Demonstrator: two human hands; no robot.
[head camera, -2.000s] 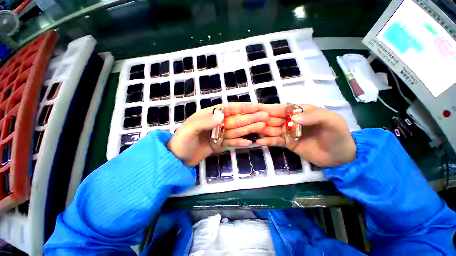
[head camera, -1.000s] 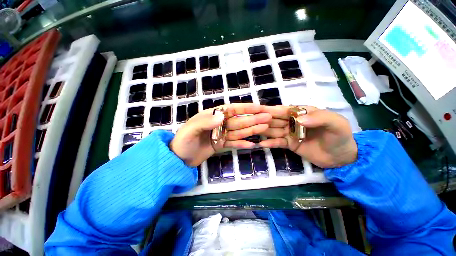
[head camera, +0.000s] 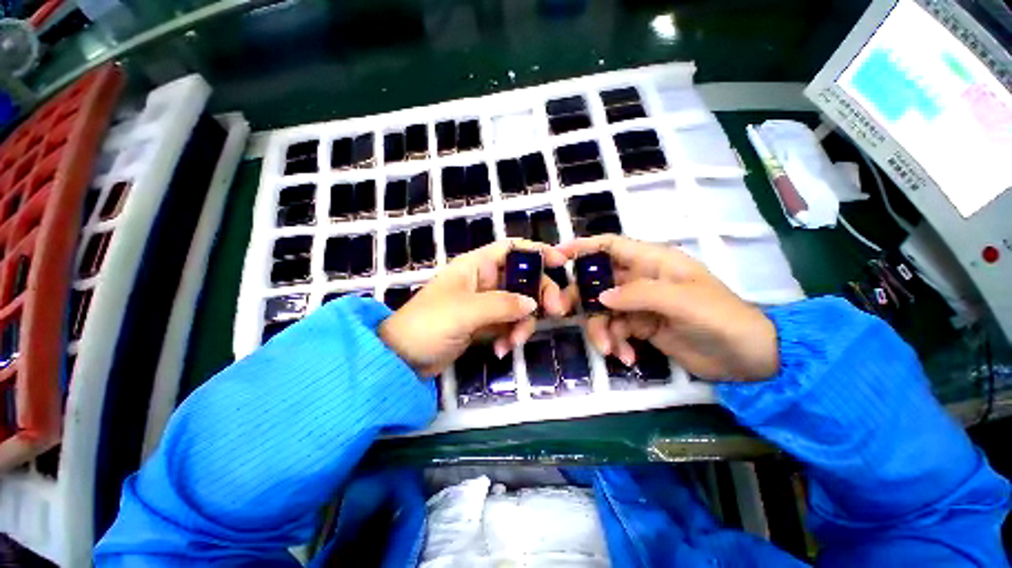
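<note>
My left hand (head camera: 461, 307) holds a smartwatch body (head camera: 523, 275), and my right hand (head camera: 677, 308) holds a second smartwatch body (head camera: 594, 277). Both are upright side by side, black faces toward me, each with a small lit spot. My thumbs lie on the lower part of the faces. The hands are close together above the white foam tray (head camera: 257, 239). Its pockets hold pairs of dark units; several pockets at the right hold none. My hands hide part of the tray's lower middle.
At the left stand a red-orange tray (head camera: 58, 266) and a tilted white tray (head camera: 167, 111). At the right are a tester (head camera: 854, 128) with a lit screen, a reddish-brown tool (head camera: 789, 195) on a white packet, a white cable and small dark units (head camera: 888, 284).
Both hands have turned the watch bodies from edge-on by the thumbs to face-up toward me, closer together. The fingers, flat and stretched before, are now curled behind them.
</note>
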